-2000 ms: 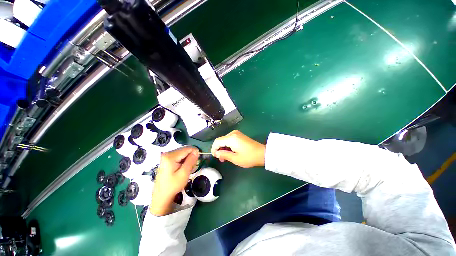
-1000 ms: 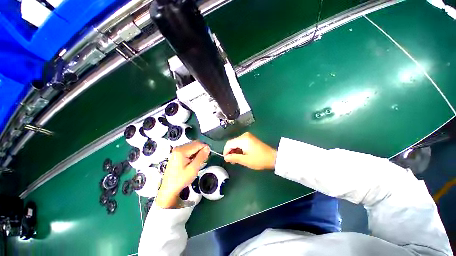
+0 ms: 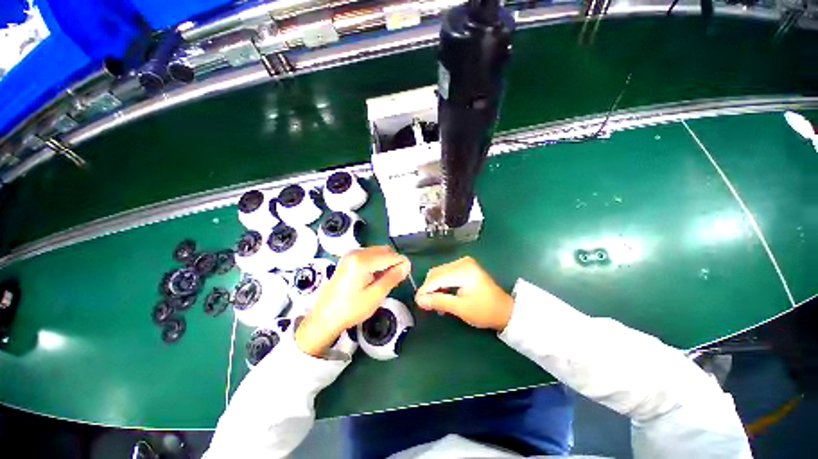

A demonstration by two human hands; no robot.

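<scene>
My left hand (image 3: 356, 291) and my right hand (image 3: 465, 292) are close together over the bench, fingertips pinched. A thin pale strand (image 3: 413, 279) runs between their fingertips; what it is cannot be told. A white housing (image 3: 401, 316) with a dark round centre lies just below my hands. More white housings (image 3: 303, 240) stand grouped in rows to the left, some partly hidden behind my left hand and forearm.
Black rings (image 3: 184, 282) lie loosely piled at the left. The electric screwdriver (image 3: 467, 116) hangs in front of the light grey screw feeder (image 3: 405, 166). A small black part (image 3: 591, 257) lies on the green mat (image 3: 547, 202) at right. Blue bins (image 3: 99, 31) and rails are behind.
The view has turned, so the bench, feeder and housings appear shifted and more level. My hands stay pinched on the strand, which has turned from nearly level to steep.
</scene>
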